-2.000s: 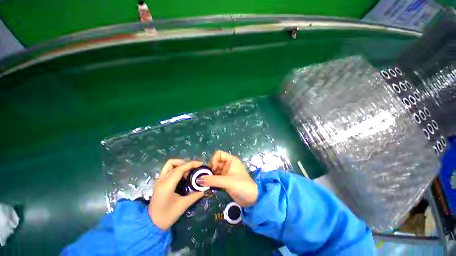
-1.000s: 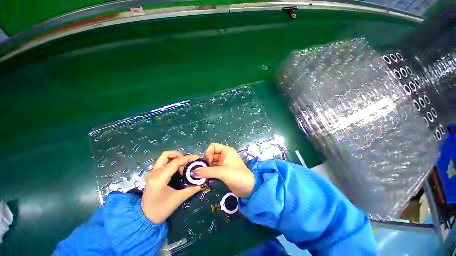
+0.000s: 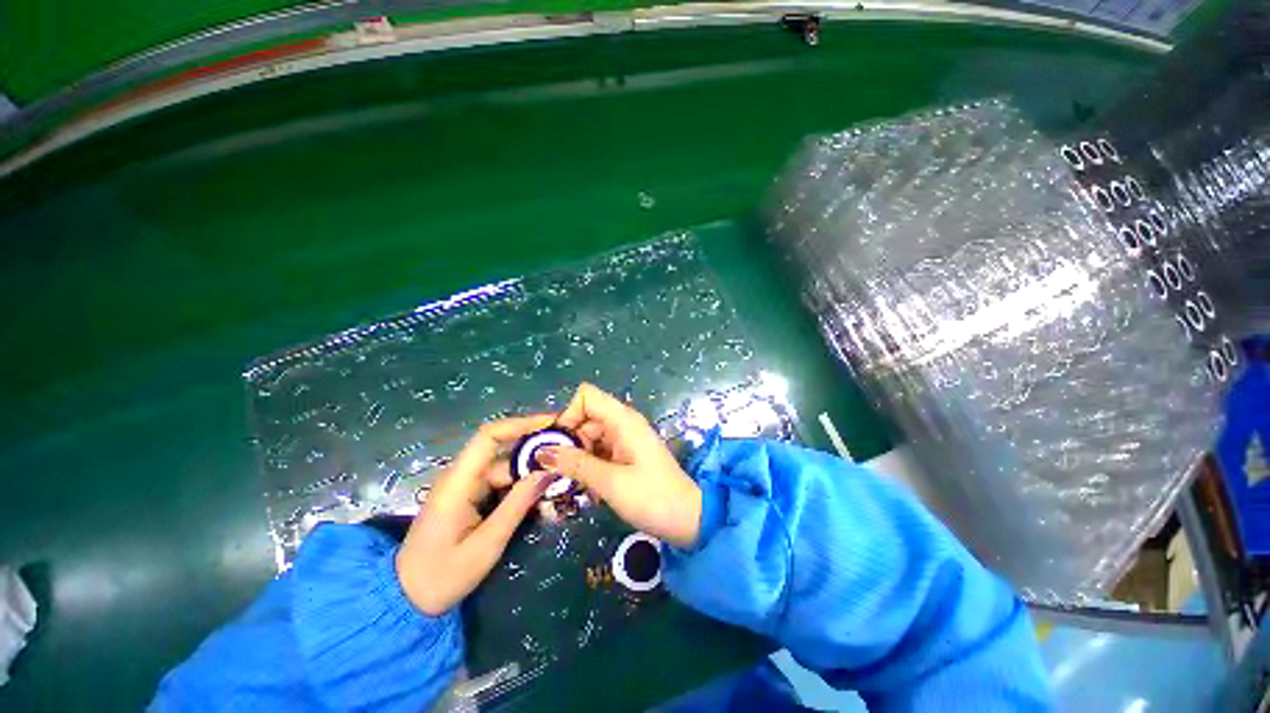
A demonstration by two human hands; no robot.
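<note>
A round module (image 3: 546, 454) with a white ring and dark outer rim is held between both hands over the clear blister tray (image 3: 404, 365). My left hand (image 3: 467, 522) grips its left side and lower edge. My right hand (image 3: 627, 467) has its thumb on the module's face and its fingers at the upper right edge. A small copper-coloured tail shows below the module. A second module (image 3: 639, 561), white ring around a dark centre, lies in the tray beside my right sleeve, with a copper tab at its left.
A thick stack of clear trays (image 3: 989, 334) stands to the right. Filled trays with white rings (image 3: 1145, 230) lie beyond it. A crumpled white scrap (image 3: 14, 606) lies at the far left. A rail (image 3: 557, 34) runs along the back.
The tray and rail appear higher in view than two seconds ago. My left thumb has moved up onto the module's lower face, and my right fingers have closed in at its upper edge.
</note>
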